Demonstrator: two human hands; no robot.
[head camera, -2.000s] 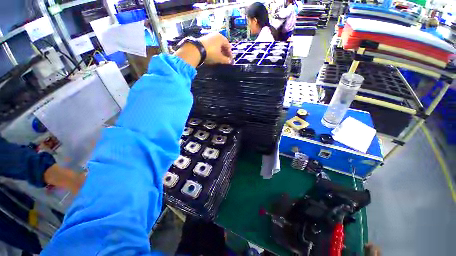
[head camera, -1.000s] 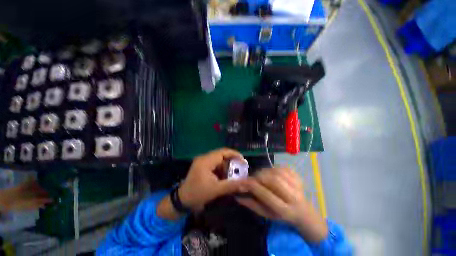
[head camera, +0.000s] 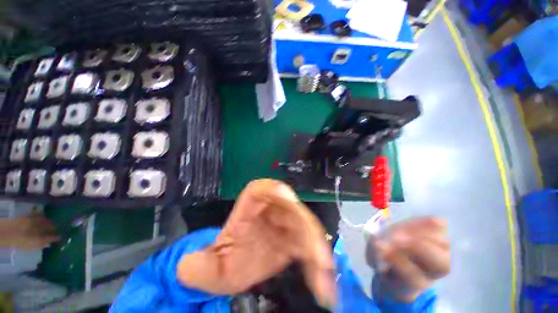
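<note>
My left hand (head camera: 260, 235) is low in the middle, palm showing and fingers apart, with nothing seen in it. My right hand (head camera: 411, 252) is blurred at the lower right, fingers bent; a whitish patch shows at its fingertips, and I cannot tell what it holds. The black clamp fixture (head camera: 333, 159) stands on the green mat, its black upper part raised. Its red ribbed handle (head camera: 380, 183) points toward me, just above my right hand. A thin pale tube (head camera: 340, 205) loops from the fixture toward that hand.
Left, a black tray (head camera: 125, 165) holds rows of silver housings (head camera: 150, 143). A tall tray stack (head camera: 226, 36) stands behind it. A blue box (head camera: 324, 55) with black round parts and white paper is at the back. Another person's hand (head camera: 27, 232) shows at the left edge.
My hands have moved apart, the right one to the right. The silver housing seen between them is no longer visible. Two seconds ago my left arm reached to the tray stack.
</note>
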